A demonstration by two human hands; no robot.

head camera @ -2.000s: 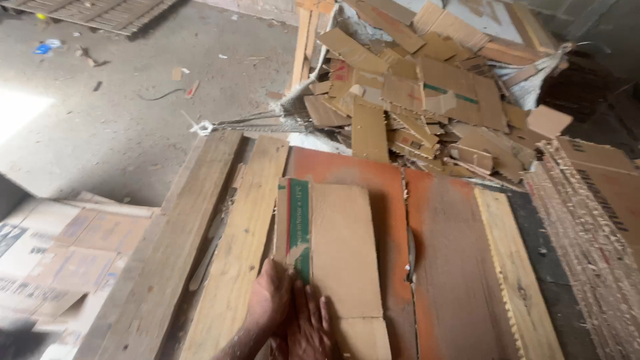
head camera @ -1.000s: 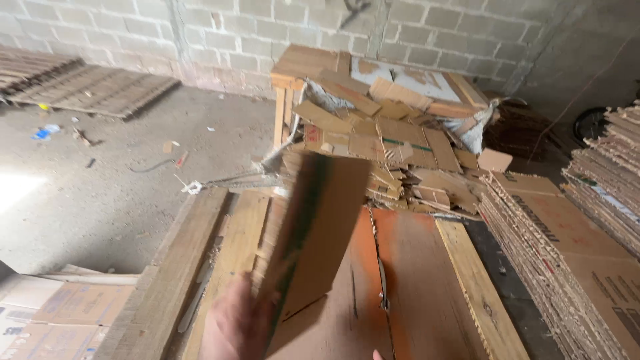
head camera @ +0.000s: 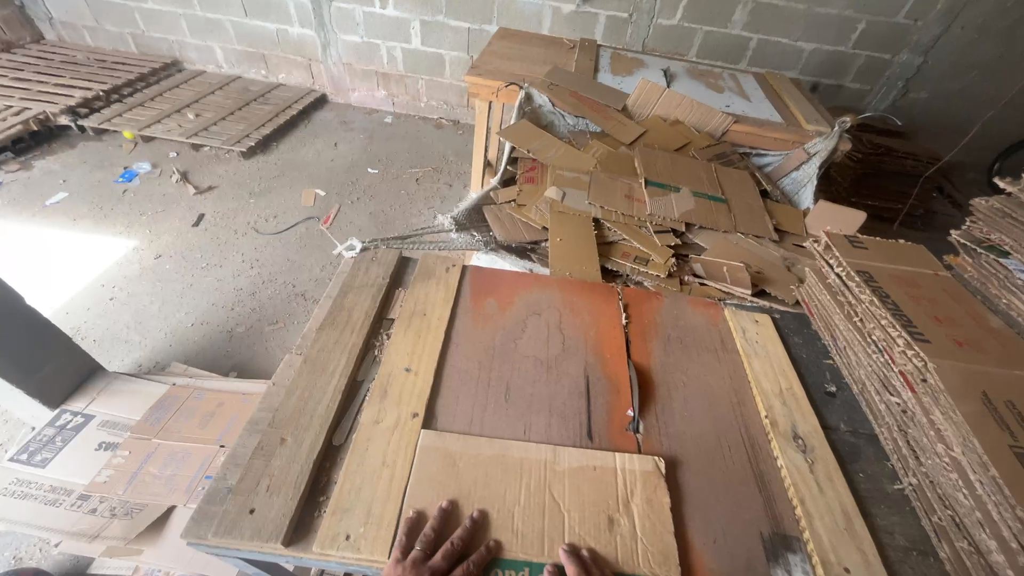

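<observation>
A piece of brown corrugated cardboard with a green printed band (head camera: pixel 544 496) lies flat on the wooden worktable (head camera: pixel 528 352), near its front edge. My left hand (head camera: pixel 444 544) rests on the cardboard's lower left part, fingers spread, a ring on one finger. Only the fingers of my right hand (head camera: pixel 580 560) show at the bottom edge of the view, touching the same sheet near its lower middle. Neither hand is closed around it. The sheet's near edge is out of view.
Beyond the table, a woven sack (head camera: pixel 800 172) overflows with cardboard scraps (head camera: pixel 672 192). Stacked cardboard sheets (head camera: pixel 904 352) stand at the right. Flattened cartons (head camera: pixel 120 456) lie at the lower left, wooden pallets (head camera: pixel 208 108) farther back. Wooden strips (head camera: pixel 392 400) run along the table's left side.
The cardboard, upright and tilted in my left hand one second ago, now lies flat across the table under both hands. Its green band now faces the near side.
</observation>
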